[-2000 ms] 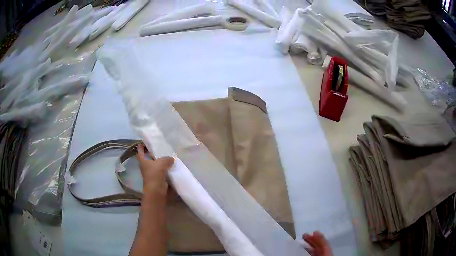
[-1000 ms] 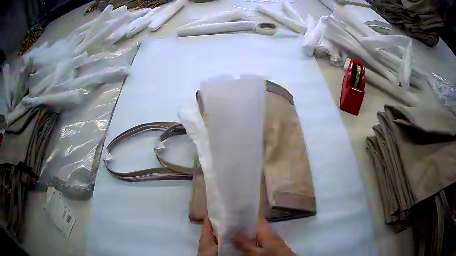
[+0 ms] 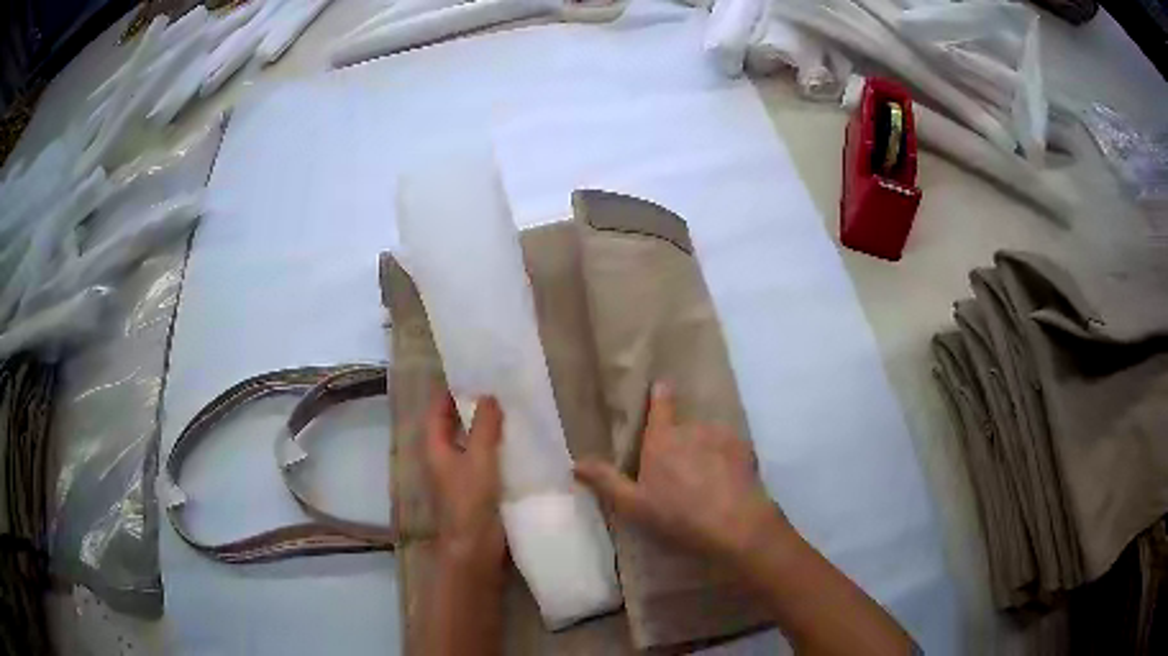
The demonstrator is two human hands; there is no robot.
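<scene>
A tan tote bag lies flat on the white-blue foam mat, its right side folded inward. Its two handles loop out to the left, with small white wraps on them. A white stuffing roll lies lengthwise along the tote's middle, its top end past the tote's upper edge and its near end bunched. My left hand touches the roll's left side, thumb and finger apart. My right hand lies spread on the folded flap, its thumb at the roll's right edge.
A red tape dispenser stands right of the mat. A tote stack lies at the right. Clear polybags lie along the left. White rolls are heaped at the back left and back right.
The long white piece went from diagonal across the tote to a shorter, narrower form, and now lies on it. My hands moved from its near end up onto the roll and tote.
</scene>
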